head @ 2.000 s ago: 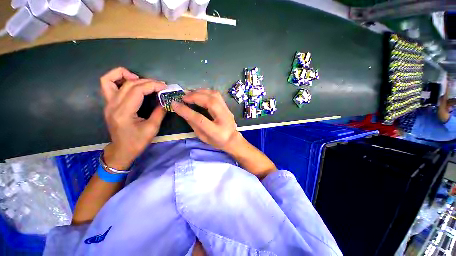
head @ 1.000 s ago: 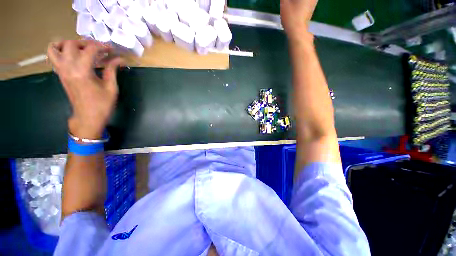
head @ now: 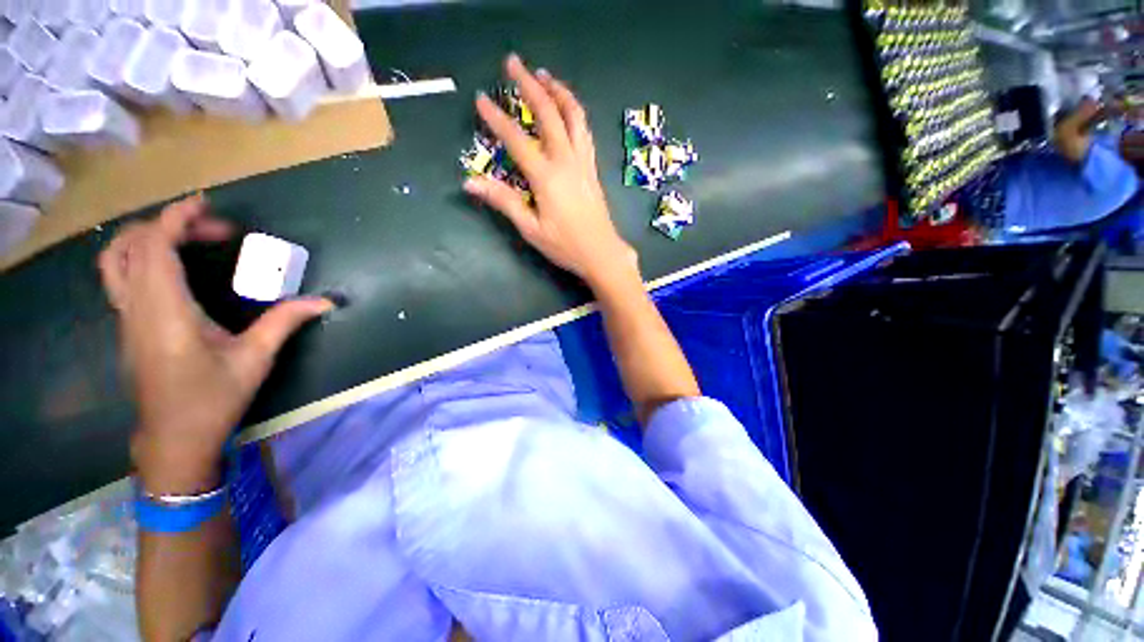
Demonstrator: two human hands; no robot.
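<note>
A white housing [head: 269,267] stands on the dark green bench between the spread thumb and fingers of my left hand [head: 188,326], with a gap on both sides. My right hand [head: 552,182] is over a small group of circuit boards [head: 481,156], fingers spread, partly hiding them; whether it touches one is unclear. A second group of circuit boards [head: 652,163] lies to the right of my right hand. More white housings [head: 207,78] are heaped on the brown cardboard [head: 251,149] at the upper left.
A tray of boards in dense rows [head: 931,107] is at the upper right. A blue crate [head: 740,307] and a black crate [head: 897,439] stand below the bench edge. A person in blue [head: 1073,188] is at the far right. Clear bagged pieces [head: 75,564] are at the lower left.
My right hand has come back from the far side to the circuit boards. My left hand has moved from the heap down to the bench, around a white housing. The view has shifted.
</note>
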